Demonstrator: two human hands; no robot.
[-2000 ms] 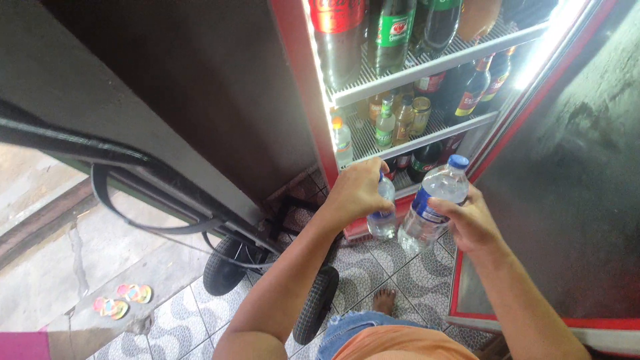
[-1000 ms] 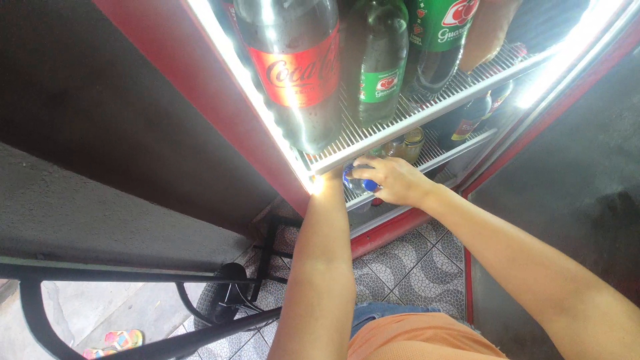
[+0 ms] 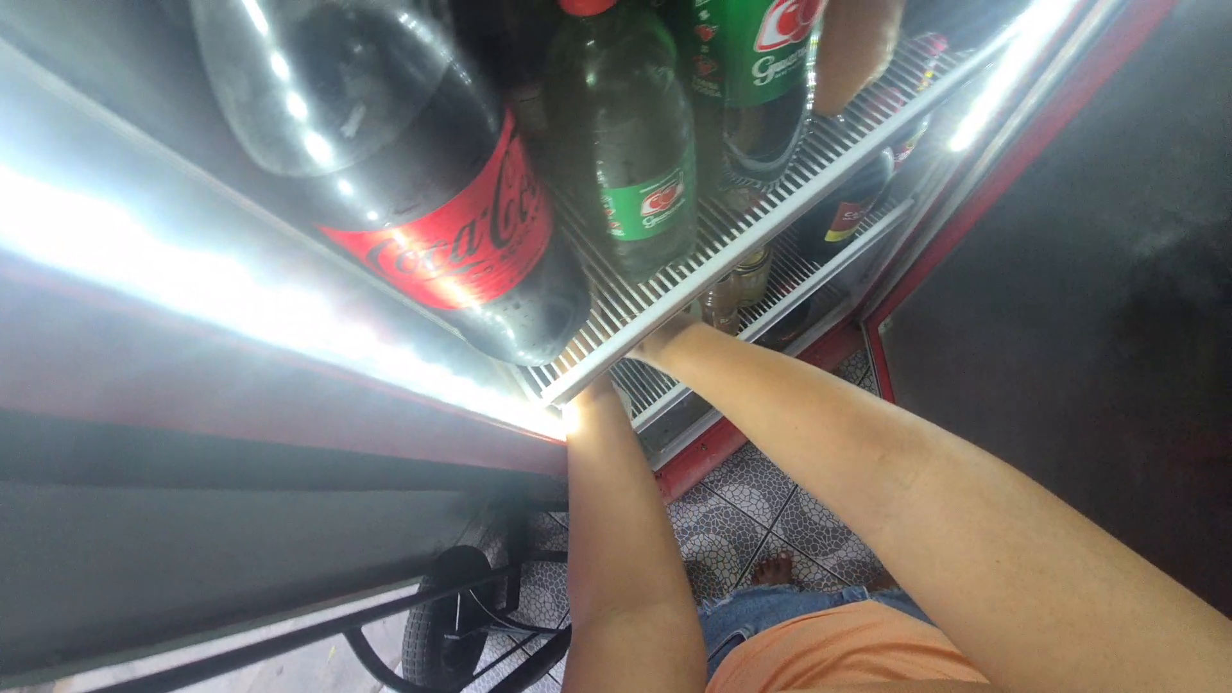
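Both my arms reach into a lit drinks fridge, under the front edge of a white wire shelf (image 3: 674,306). Only the back of my right hand (image 3: 666,339) shows at the shelf edge; its fingers are hidden. My left hand is out of sight beneath the same shelf, with just the forearm showing. What either hand holds cannot be seen. Above them on the shelf stand a large Coca-Cola bottle (image 3: 452,221), a green Guaraná bottle (image 3: 630,144) and a larger Guaraná bottle (image 3: 765,77). Glass jars (image 3: 746,279) stand on the shelf below, right of my hand.
The fridge's bright light strip (image 3: 289,337) runs close along my left arm. On the right is the open fridge door (image 3: 1068,318) with its red edge. A black metal hand truck with a rubber wheel (image 3: 445,616) stands at lower left on the patterned tile floor (image 3: 760,520).
Two clear water bottles were in my hands two seconds ago. Both hands have moved into the fridge under the shelf, and those bottles are out of sight. The view has come closer to the shelves.
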